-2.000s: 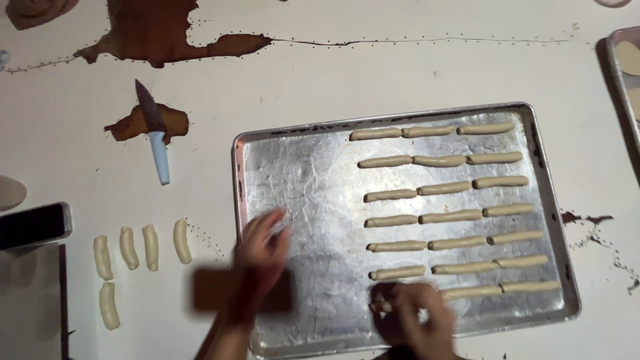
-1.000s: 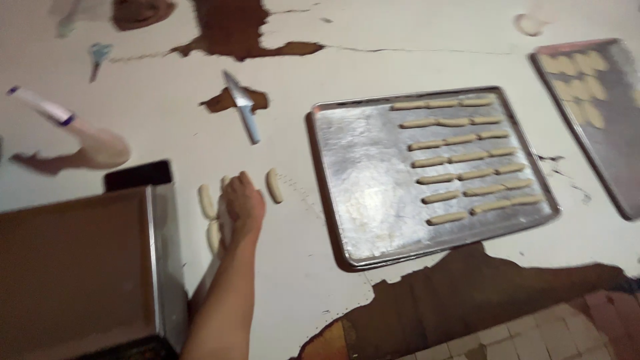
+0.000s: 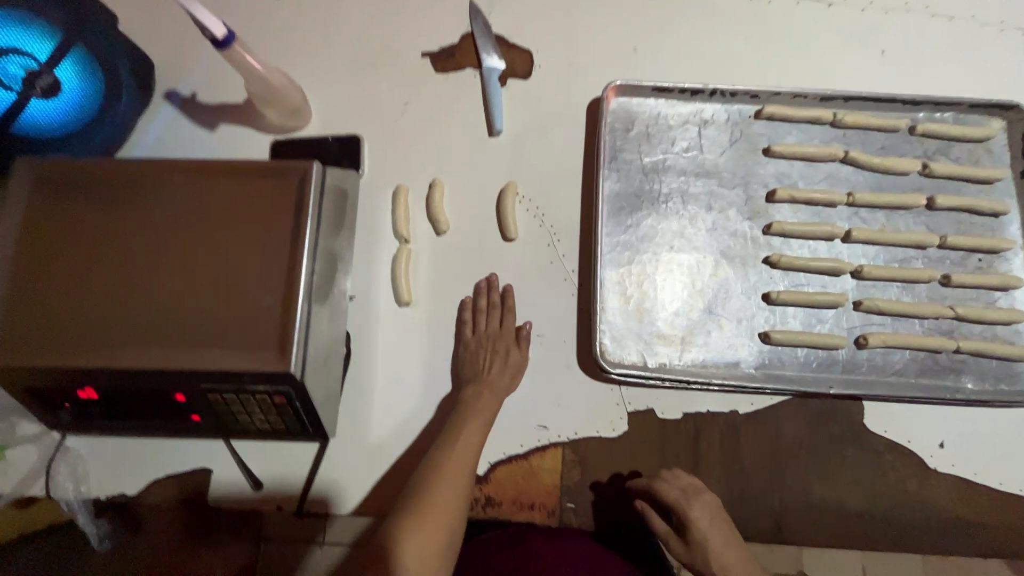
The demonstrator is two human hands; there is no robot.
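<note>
My left hand (image 3: 490, 344) lies palm down over the white worktop, fingers pointing away from me. Whether dough is under its palm cannot be seen. Just beyond its fingers lies a short dough stick (image 3: 507, 211); several more, such as one dough stick (image 3: 437, 206), lie to the left. Near the table's front edge my right hand (image 3: 688, 512) hangs with its fingers loosely curled and no object visible in it. To the right a metal baking tray (image 3: 680, 372) bears rows of dough sticks (image 3: 892, 238) on its right part.
A digital scale (image 3: 160, 264) with a flat brown platform stands at the left, a dark phone (image 3: 320, 150) behind it. A knife (image 3: 493, 88) with a light blue handle lies beyond the dough. A fan-like device (image 3: 48, 80) glows blue at the upper left. The worktop's covering is torn along its front edge.
My left hand has moved from the dough sticks on the worktop to nearer me, and one fewer stick shows there than at first. My right hand has left the tray. The view has shifted left.
</note>
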